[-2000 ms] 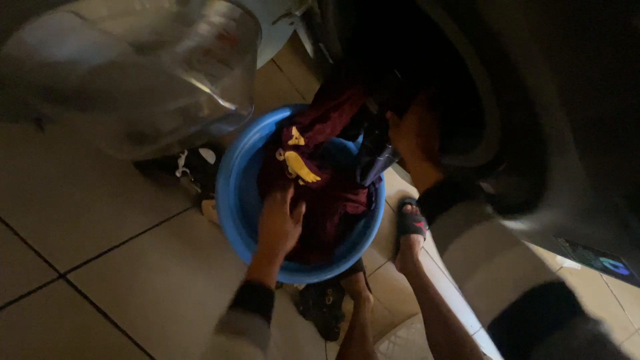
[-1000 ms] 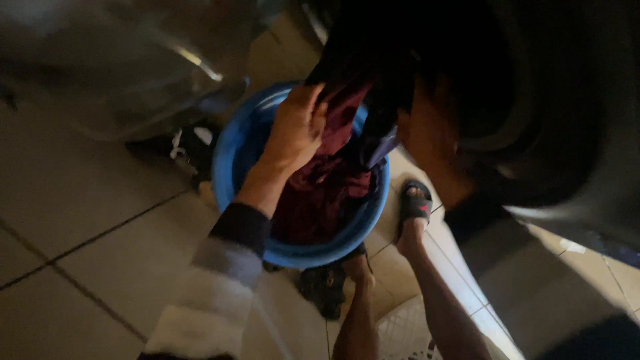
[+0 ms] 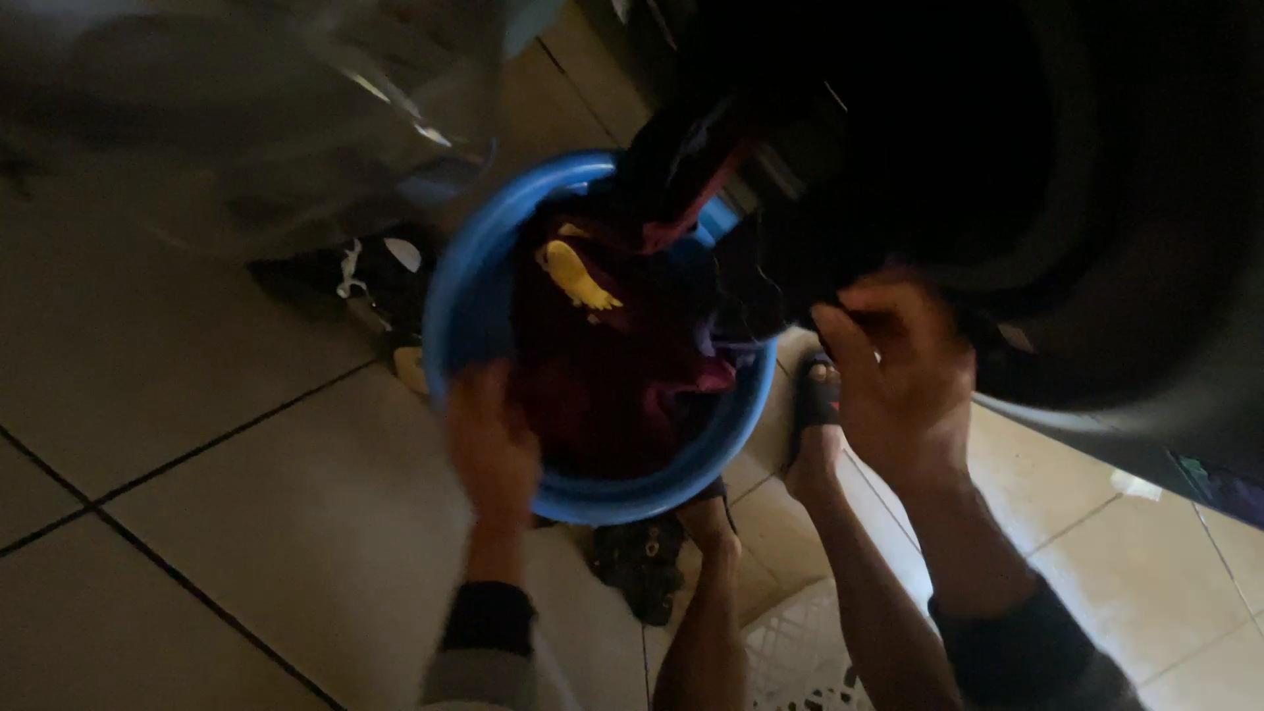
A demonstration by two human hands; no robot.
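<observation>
A blue plastic tub (image 3: 604, 502) stands on the floor with maroon cloth (image 3: 602, 395) bearing a yellow print heaped in it. Dark cloth (image 3: 681, 163) hangs from the round opening of a dark front-loading machine (image 3: 1047, 227) down into the tub. My left hand (image 3: 492, 444), blurred, is over the tub's left rim; its grip cannot be made out. At the right, my right hand (image 3: 894, 365) has its thumb and finger at the edge of dark cloth (image 3: 780, 267) beside the opening; the dimness hides whether it pinches it.
The machine's transparent round door (image 3: 296, 109) stands swung out at the upper left. Dark shoes (image 3: 375, 281) lie left of the tub and another dark item (image 3: 640, 568) below it. My slippered feet (image 3: 818, 395) and a white perforated plastic piece (image 3: 805, 647) are near it on the tiles.
My left hand has moved from the cloth above the tub down to its left rim. The yellow print, out of sight a second ago, shows again. My right hand has come back from the opening.
</observation>
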